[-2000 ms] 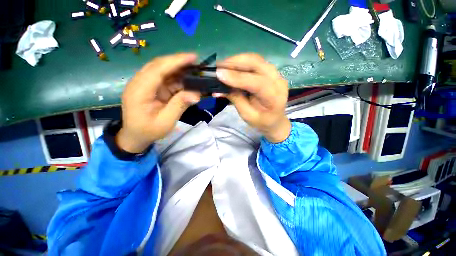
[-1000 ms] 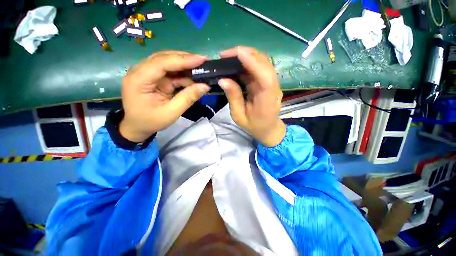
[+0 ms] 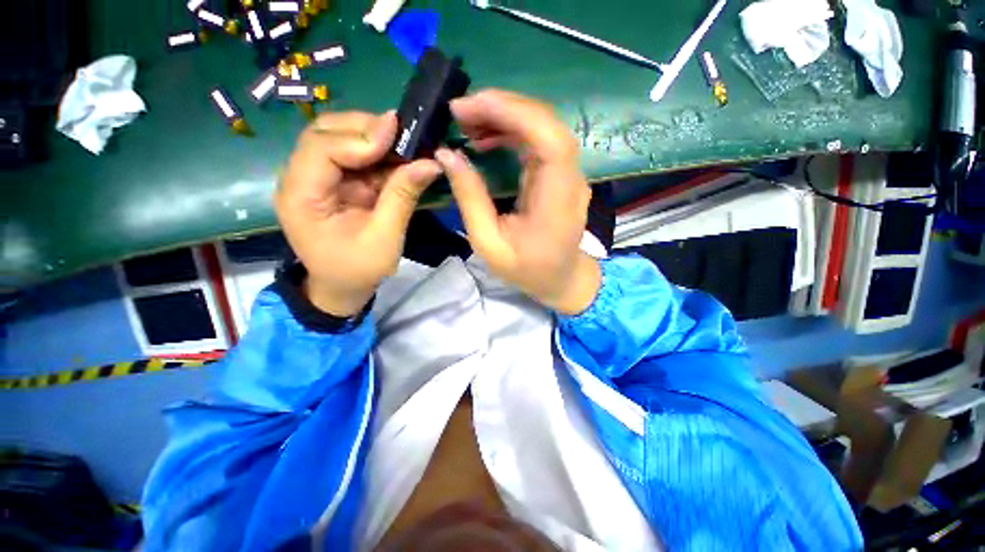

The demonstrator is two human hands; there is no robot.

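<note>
A black handheld device (image 3: 426,106) is held above the bench's front edge, tilted with its upper end leaning right. Small white lettering shows on its lower part. My left hand (image 3: 351,205) grips its lower end between thumb and fingers. My right hand (image 3: 524,199) is at its right side, with the thumb tip at the lower end and the index finger beside the upper part. Whether the right fingers press on the device is hard to tell. The device's underside is hidden.
The green bench mat (image 3: 194,178) holds many display modules (image 3: 294,93) at left, a crumpled wipe (image 3: 99,102), a blue pick (image 3: 414,35), a metal rod (image 3: 572,39), a pale strip (image 3: 688,52) and wipes (image 3: 786,30) on clear film at right.
The device has turned from level to steeply tilted, its right end swung up. The right hand has opened from around its right end and now sits beside it. The view has shifted slightly.
</note>
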